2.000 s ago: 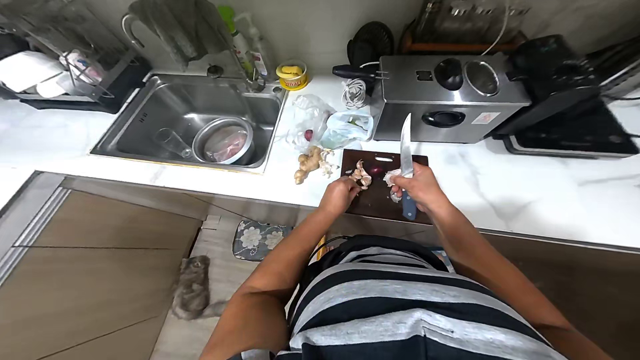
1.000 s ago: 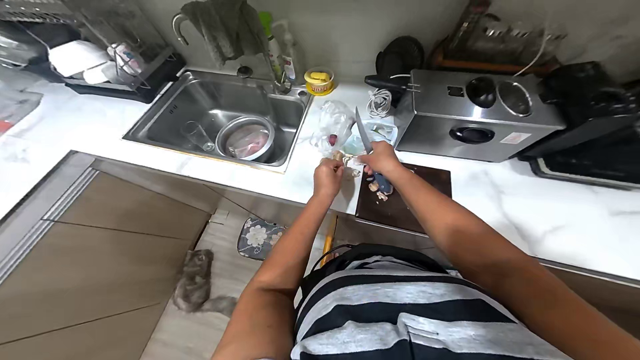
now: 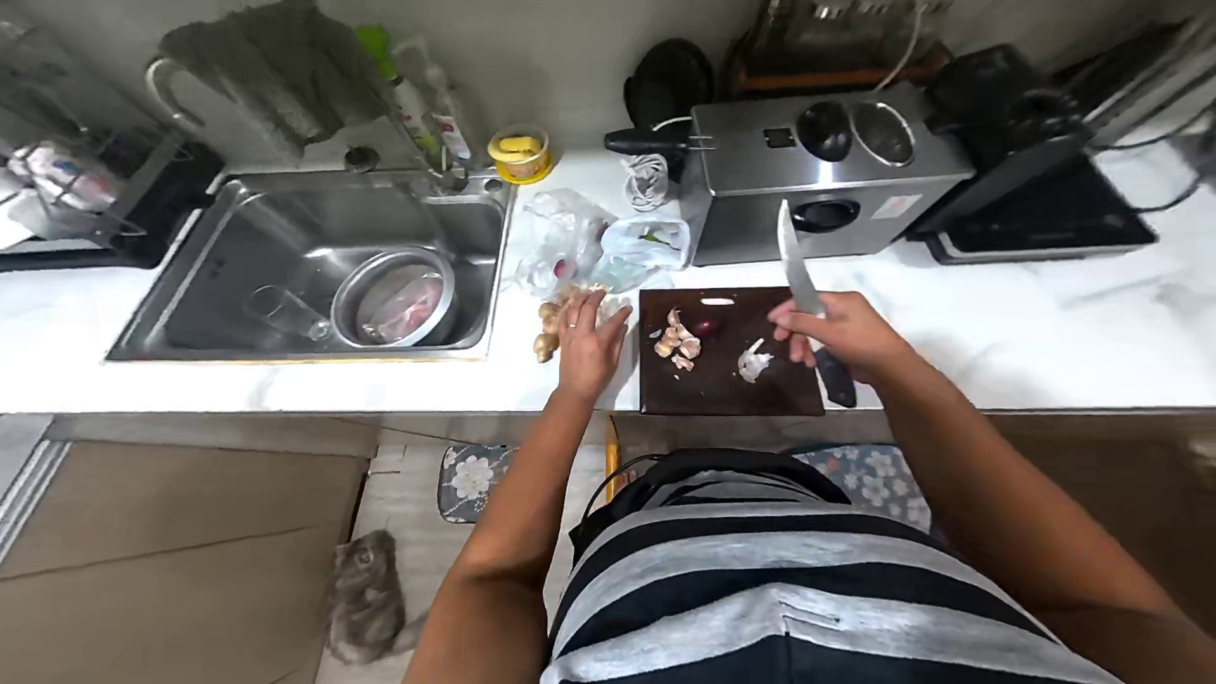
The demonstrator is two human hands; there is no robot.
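A kitchen knife [image 3: 800, 271] is in my right hand [image 3: 841, 334], its blade pointing up and away over the right part of a dark cutting board [image 3: 731, 394]. My left hand [image 3: 591, 344] rests palm down on the counter left of the board, beside a ginger root [image 3: 546, 332] and some pale peelings [image 3: 616, 309]; whether anything lies under its palm is hidden. Several garlic cloves [image 3: 677, 340] and a small red shallot or onion [image 3: 705, 329] lie on the board. Whitish garlic skin [image 3: 753, 363] sits at the board's right part.
Behind the board are a clear plastic bag [image 3: 560, 233], a lined plastic container [image 3: 646, 242] and a steel appliance [image 3: 760, 180]. A metal pot [image 3: 394, 296] with bagged meat stands in the sink [image 3: 266, 214] at left. A gray cat [image 3: 366, 598] sits on the floor.
My left hand was over the board two seconds ago and is now left of it, by the ginger. My right hand, with the knife, has moved back right from near the board's left part one second ago.
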